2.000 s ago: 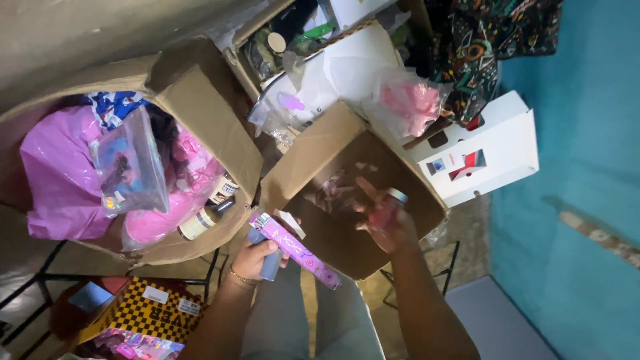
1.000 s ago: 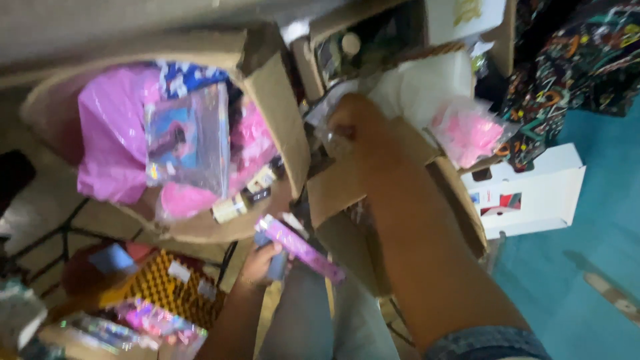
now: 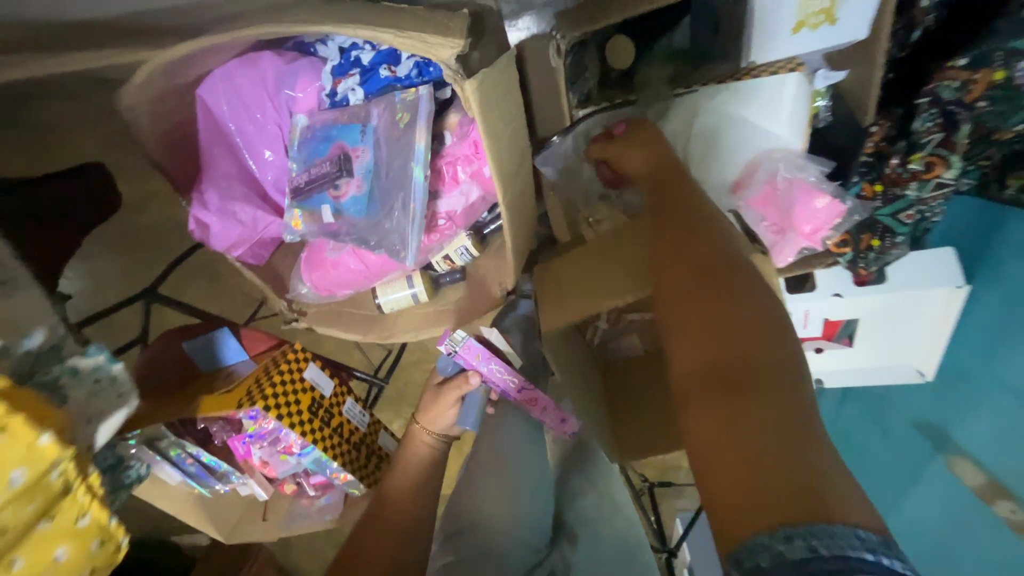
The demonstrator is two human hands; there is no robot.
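Note:
My left hand point(image 3: 450, 402) holds a long, narrow pink printed box point(image 3: 516, 386) and a grey-blue item point(image 3: 474, 406) above my legs. My right arm reaches over the open cardboard box point(image 3: 592, 280) in the middle. My right hand point(image 3: 628, 152) is at a clear plastic bag point(image 3: 572, 172) beyond that box; its fingers are curled, and a small reddish item partly shows below them. Whether it grips the bag cannot be told. Small things lie inside the middle box, partly hidden by my forearm.
At left a large cardboard box point(image 3: 512, 160) holds pink packages, a clear zip pouch point(image 3: 360, 172) and bottles point(image 3: 402, 291). Lower left is a checkered box point(image 3: 296, 384) with shiny packets. A pink bagged item point(image 3: 792, 204) and white box point(image 3: 936, 320) lie right, beside a teal surface.
My right hand has moved from over the middle box to the plastic bag beyond it. My left hand still holds the narrow pink box. The view has shifted.

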